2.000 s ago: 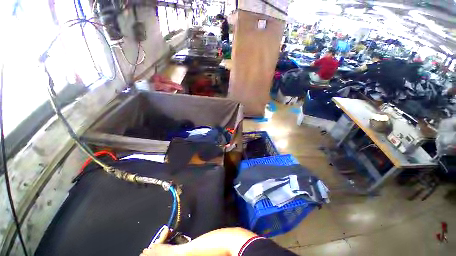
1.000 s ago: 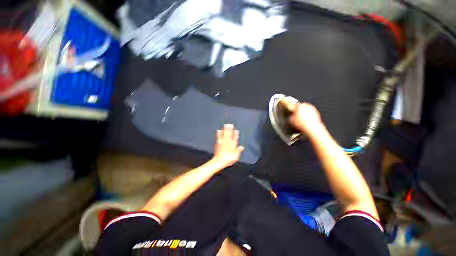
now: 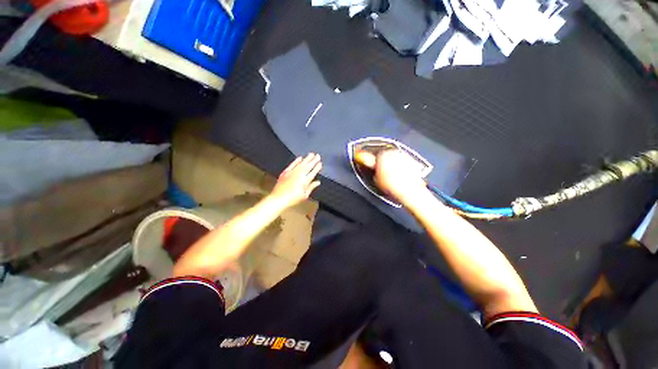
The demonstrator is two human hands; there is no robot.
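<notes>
A dark grey-blue garment panel (image 3: 288,90) lies flat on the black ribbed pressing table (image 3: 563,108). My right hand (image 3: 395,171) is closed on the handle of a steam iron (image 3: 418,163), whose soleplate rests on the panel. A blue hose and cord (image 3: 469,208) leave the iron toward the right. My left hand (image 3: 297,179) is bare, with its fingers spread at the panel's near edge, and holds nothing.
A pile of grey and white pieces (image 3: 472,32) lies at the far side. A blue lid on a pale box (image 3: 198,32) and a red bag (image 3: 79,16) are at the upper left. A cream bucket (image 3: 148,241) stands below left. The pale-wrapped hose (image 3: 577,189) crosses the right side.
From one second ago, the iron in my right hand has moved from beside the panel onto it. My left hand has shifted from on the panel to its near edge. The view has turned.
</notes>
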